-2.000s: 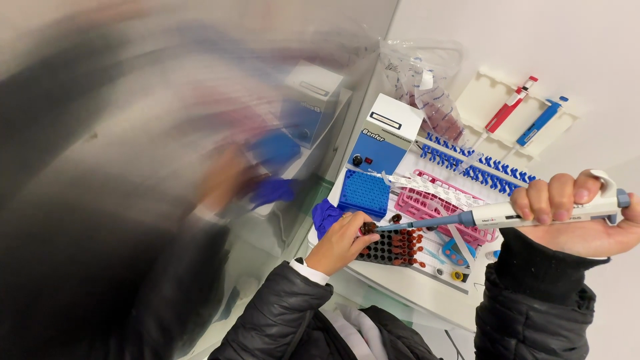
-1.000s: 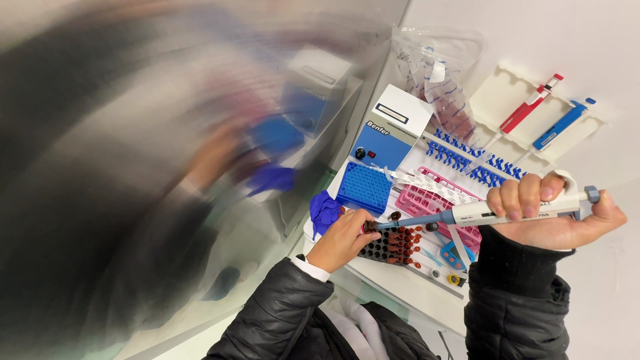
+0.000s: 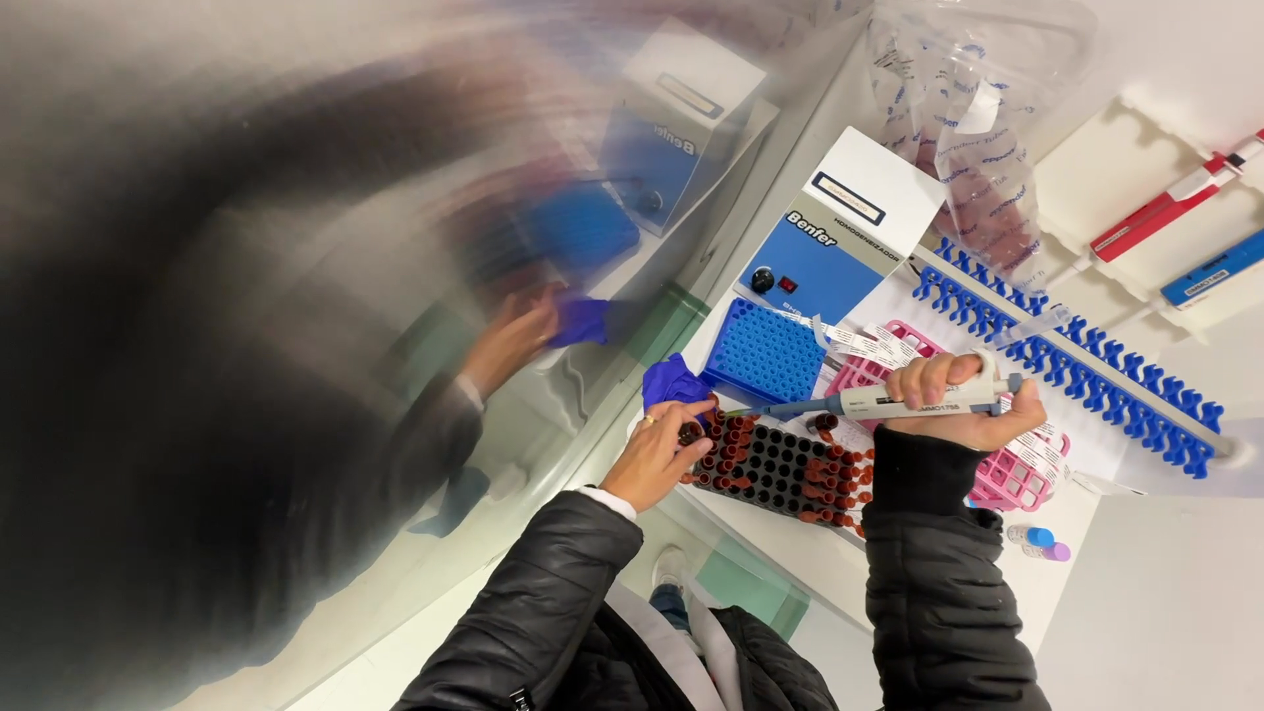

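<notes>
My right hand (image 3: 963, 405) is wrapped round a micropipette (image 3: 869, 400), thumb at its plunger end. The pipette lies nearly level, its tip over the left end of a black tube rack (image 3: 775, 459) holding several red-brown microtubes (image 3: 829, 482). Beside that tip, my left hand (image 3: 657, 449) has its fingers round a small dark brown vial (image 3: 690, 433) at the rack's edge. Another dark vial (image 3: 822, 424) stands just behind the rack. A crumpled purple glove (image 3: 674, 383) lies behind my left fingers.
Behind are a blue tip box (image 3: 765, 351), a Benfer homogenizer (image 3: 829, 242), pink racks (image 3: 1012, 479) and a rail of blue clips (image 3: 1076, 365). Red (image 3: 1165, 212) and blue (image 3: 1220, 272) pipettes hang at the right. A reflective glass panel (image 3: 592, 415) borders the left. Two capped vials (image 3: 1039, 542) lie at the right.
The pipette tip has moved from the dark vial at my left fingers to the tubes at the rack's left end. My left hand still keeps the vial. The view has shifted.
</notes>
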